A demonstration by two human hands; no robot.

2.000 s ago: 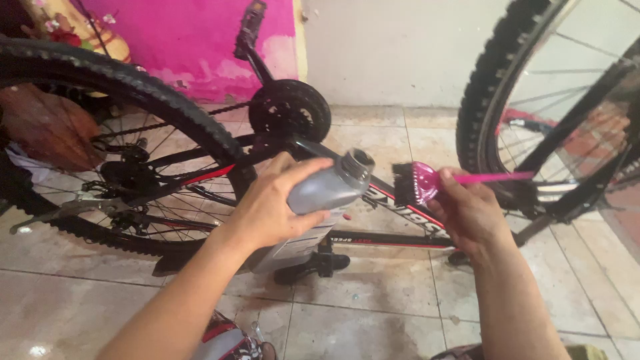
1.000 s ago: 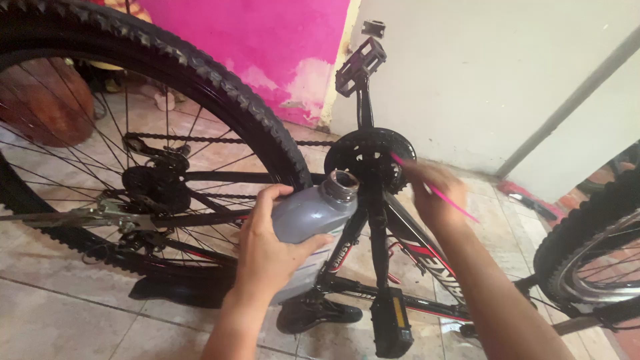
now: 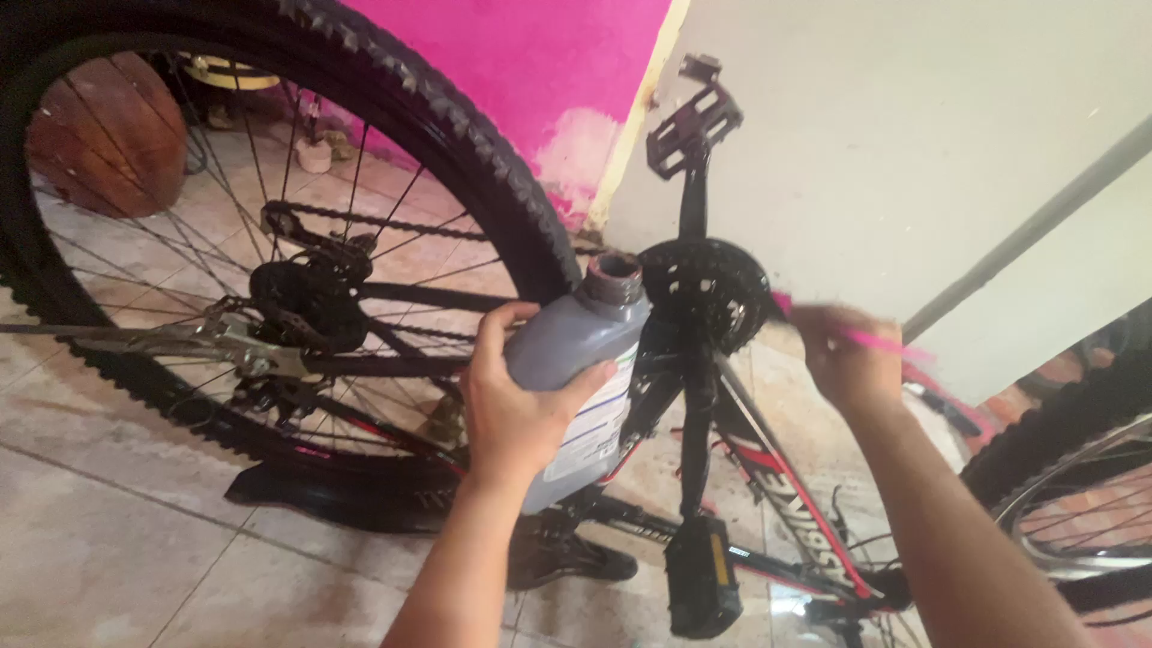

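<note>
A bicycle stands upside down, its saddle (image 3: 576, 560) at the floor. My left hand (image 3: 522, 405) holds a grey plastic bottle (image 3: 585, 351), uncapped and tilted slightly right, before the frame. In my right hand (image 3: 841, 351) is a pink-handled brush (image 3: 868, 340), blurred, its dark bristles close to the right edge of the chainring (image 3: 706, 292); whether they touch it I cannot tell. One pedal (image 3: 693, 130) points up and the other (image 3: 702, 576) down. The chain (image 3: 387, 222) runs left to the rear derailleur and sprockets (image 3: 310, 301).
The knobby rear tire (image 3: 450, 117) fills the left side, and the front tire (image 3: 1071, 432) is at the right edge. Behind are a pink wall (image 3: 540, 54) and a pale wall (image 3: 882, 108). A brown rounded object (image 3: 108, 135) shows through the rear spokes.
My right hand has brought the brush from beside the bottle to the chainring. The crank has turned, and the view has shifted. The bottle stays in my left hand.
</note>
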